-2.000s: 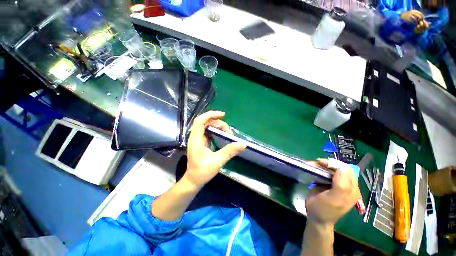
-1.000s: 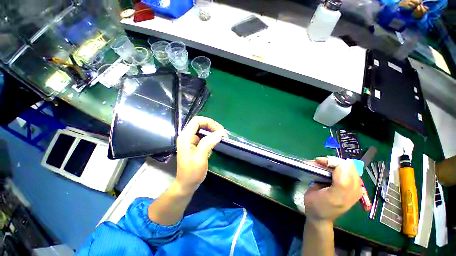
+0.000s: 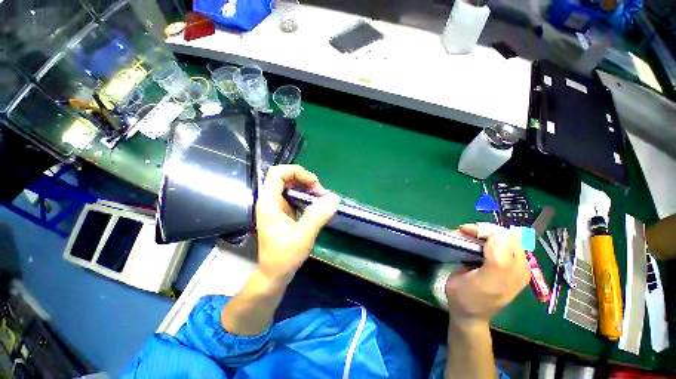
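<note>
A tablet (image 3: 393,231) is held nearly edge-on above the front edge of the green mat, so its thin side faces me and its screen cannot be seen. My left hand (image 3: 285,222) grips its left end, with the thumb along the near side and the fingers over the top. My right hand (image 3: 489,277) grips its right end, with the fingers curled around the edge. Both hands are bare. The face turned towards me looks pale and plain.
Wrapped panels (image 3: 209,174) lie left of my left hand, with clear plastic cups (image 3: 252,89) behind. A dispenser bottle (image 3: 487,152), blue pick (image 3: 486,202), tweezers (image 3: 557,270), yellow-orange tool (image 3: 606,285) and black panel (image 3: 574,122) are at right. A white shelf (image 3: 415,74) runs behind.
The view has shifted, so the bench items sit a little differently. My left hand has shifted its hold on the tablet's left end; both hands still hold the tablet nearly edge-on.
</note>
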